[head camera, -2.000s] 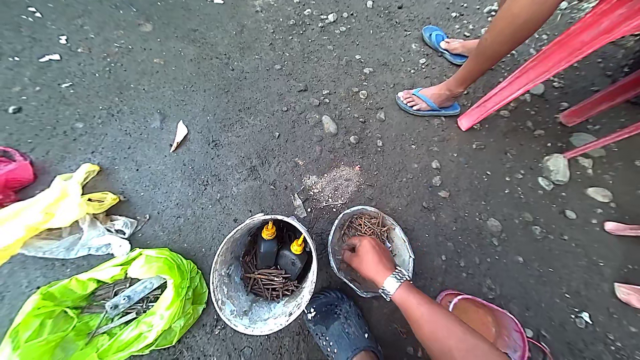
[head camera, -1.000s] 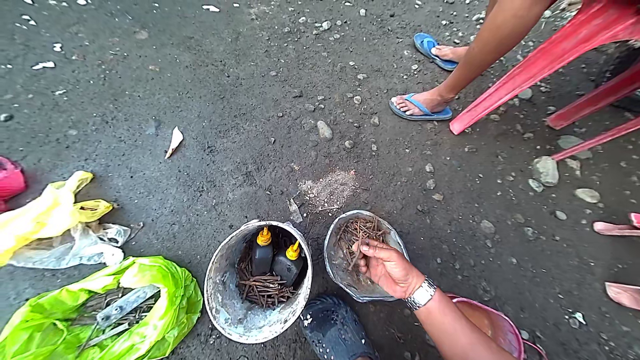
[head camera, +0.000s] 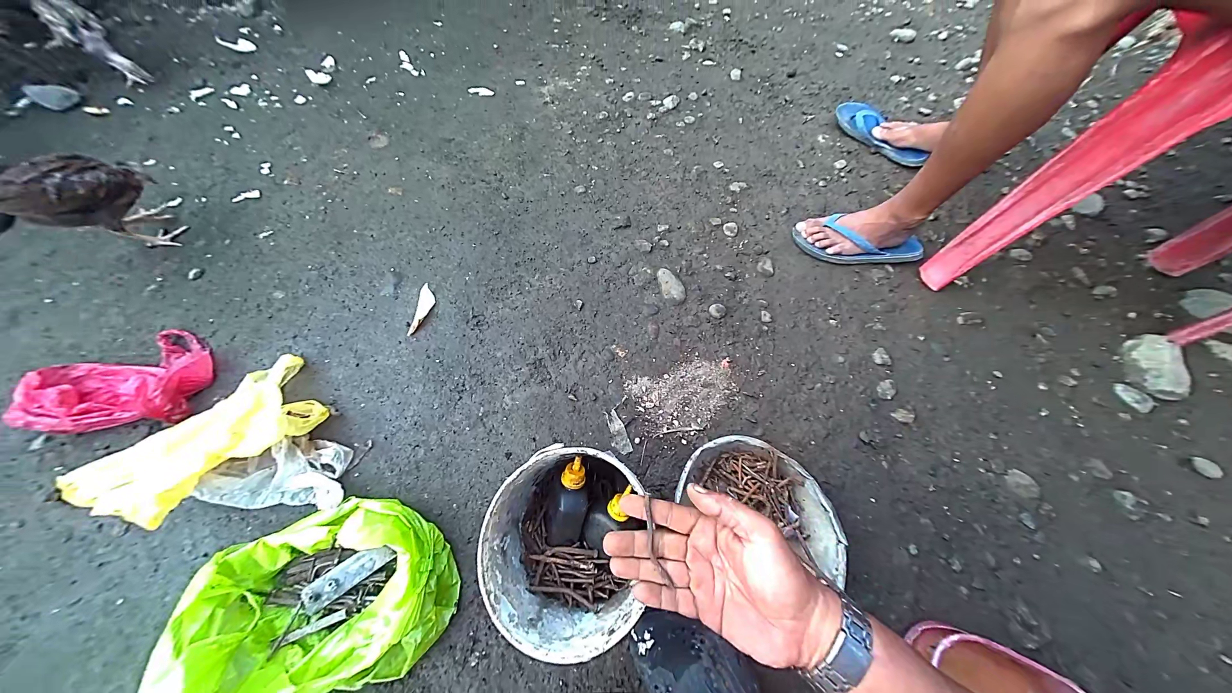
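Palm up, my right hand (head camera: 717, 568) is spread over the gap between two containers, with a thin rusty nail (head camera: 654, 539) lying across its fingers. Under the fingertips is a whitish-stained bucket (head camera: 496, 577) holding rusty nails (head camera: 570, 575) and two black bottles with yellow caps (head camera: 568, 505). Partly hidden behind the hand, a second round container (head camera: 830, 520) holds more rusty nails (head camera: 751, 481). A bright green plastic bag (head camera: 423, 577) at lower left lies open around nails and metal pieces (head camera: 345, 580). My left hand is out of view.
Pink (head camera: 115, 390), yellow (head camera: 207, 438) and clear plastic bags (head camera: 284, 476) lie at left, below a dark bird (head camera: 72, 191). A person's feet in blue flip-flops (head camera: 861, 241) and a red plastic chair (head camera: 1068, 183) are at upper right. Dark footwear (head camera: 688, 654) touches the bucket area.
My right hand has moved from the right container toward the left bucket and turned palm up with its fingers extended. A bird now shows at upper left.
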